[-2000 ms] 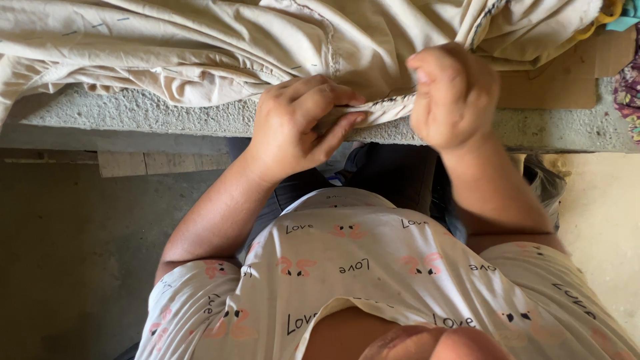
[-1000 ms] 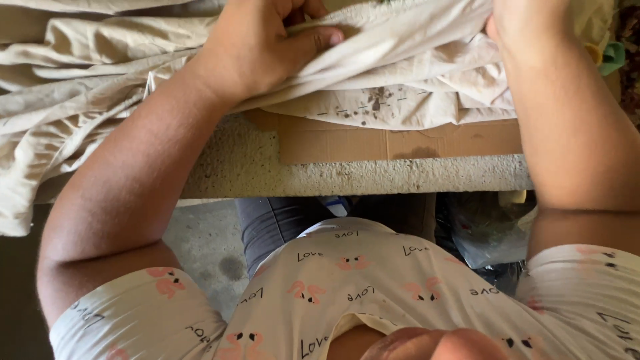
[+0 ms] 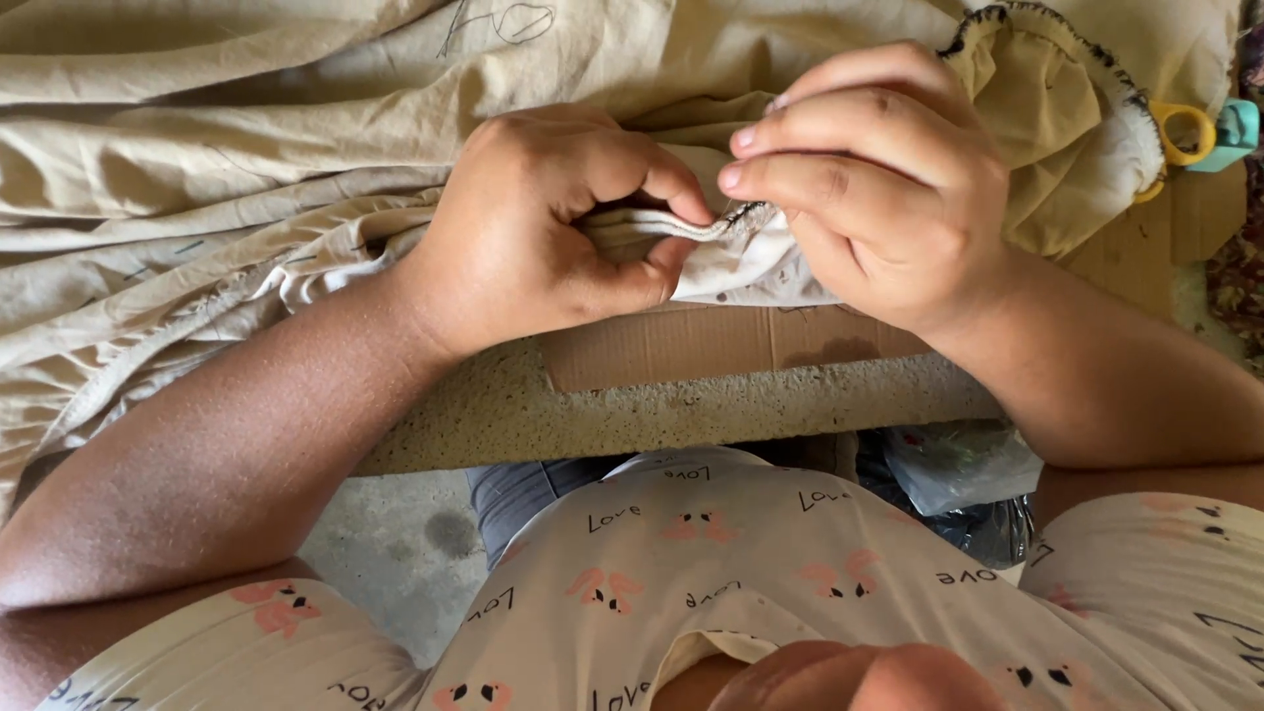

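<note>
A large cream fabric (image 3: 375, 118) lies in folds, with dark stitches along some edges. My left hand (image 3: 573, 222) pinches a folded edge of it between thumb and index finger. Close on the right, my right hand (image 3: 879, 188) has its fingers bent at the dark-stitched part of that edge; its thumb is mostly hidden, and whether it grips fabric or a needle cannot be seen. A gathered fabric edge with black stitching (image 3: 1047, 118) curves beyond the right hand.
Flattened cardboard (image 3: 671, 346) lies under the fabric on a rough concrete slab (image 3: 592, 415). Yellow scissor-like handles (image 3: 1185, 133) and a turquoise object (image 3: 1234, 136) are at the far right. Plastic bags (image 3: 963, 469) sit below the slab's edge.
A second ago my hands were farther apart with fabric stretched between them; now they are close together at a folded, dark-stitched edge. The view has shifted.
</note>
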